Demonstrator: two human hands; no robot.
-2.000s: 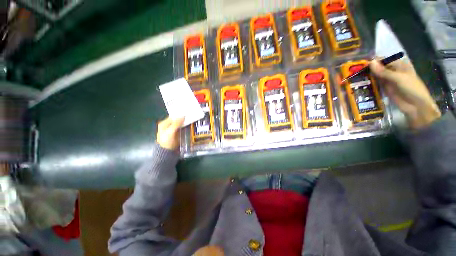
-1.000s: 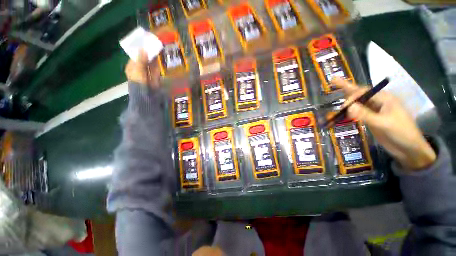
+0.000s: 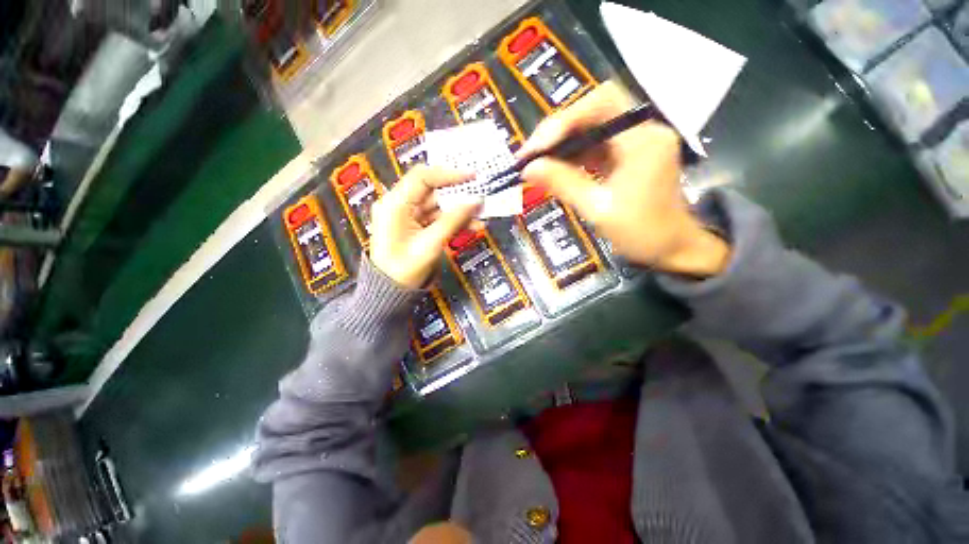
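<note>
My left hand (image 3: pixel 412 225) holds a small printed label sheet (image 3: pixel 468 149) with rows of tiny dark marks, above the tray. My right hand (image 3: pixel 627 186) holds a slim black pointed tool (image 3: pixel 584 139) like a pen, its tip at the sheet's printed rows. Whether a sticker is on the tip cannot be told. Below lies a clear blister tray (image 3: pixel 430 381) with orange-rimmed devices (image 3: pixel 313 243) in two rows, dark-centred with a red oval at one end. My hands and the sheet hide parts of several devices.
A larger white sheet (image 3: pixel 680 62) lies beyond the tray at the right on the dark green bench (image 3: pixel 202 340). Another tray with devices (image 3: pixel 285 53) is at the upper left, beyond a pale strip (image 3: pixel 175 287). Pale covered goods (image 3: pixel 887 64) are at the far right.
My hands have come together over the tray, the left with its sheet from the upper left, the right with the tool from the right. The view has turned; the upper tray now shows farther away.
</note>
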